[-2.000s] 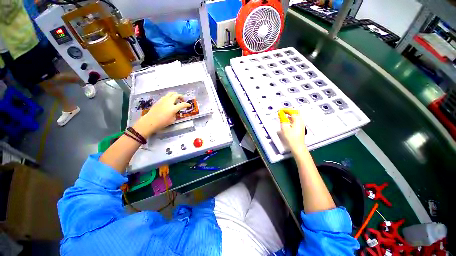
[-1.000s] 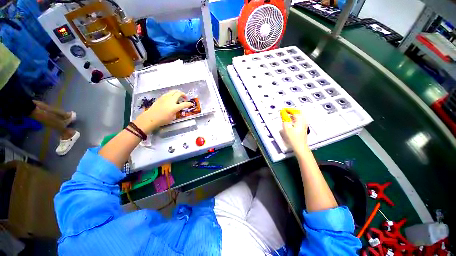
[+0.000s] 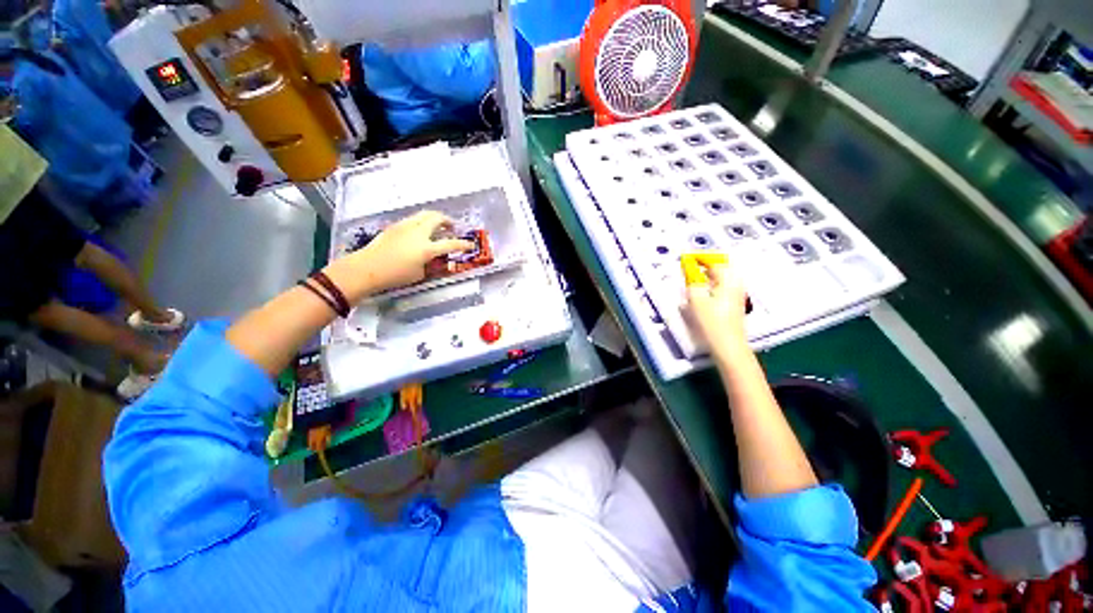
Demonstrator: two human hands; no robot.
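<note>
My left hand [image 3: 414,249] is at the orange-brown press fixture [image 3: 479,254] on the light grey machine bed, its fingertips on the fixture; whether they grip a part is too small to tell. My right hand [image 3: 717,299], with yellow finger cots on thumb and finger, is over the near part of the white parts tray [image 3: 827,285]. Its fingertips are bent close together; I cannot tell whether a part is between them. The tray has rows of dark-centred pockets and lies on another white sheet.
The press [image 3: 282,114] with its amber head stands behind the bed at left. A red button [image 3: 490,332] is on the bed's front. An orange-red fan [image 3: 636,60] stands behind the tray. A black bowl [image 3: 827,437] and red clamps [image 3: 947,563] are at right. Blue-handled tool [image 3: 509,390] lies below the deck.
The view has shifted slightly, so the bench appears a little further right. Both hands stay at the fixture and over the tray. A keypad device in the green basket has come into sight.
</note>
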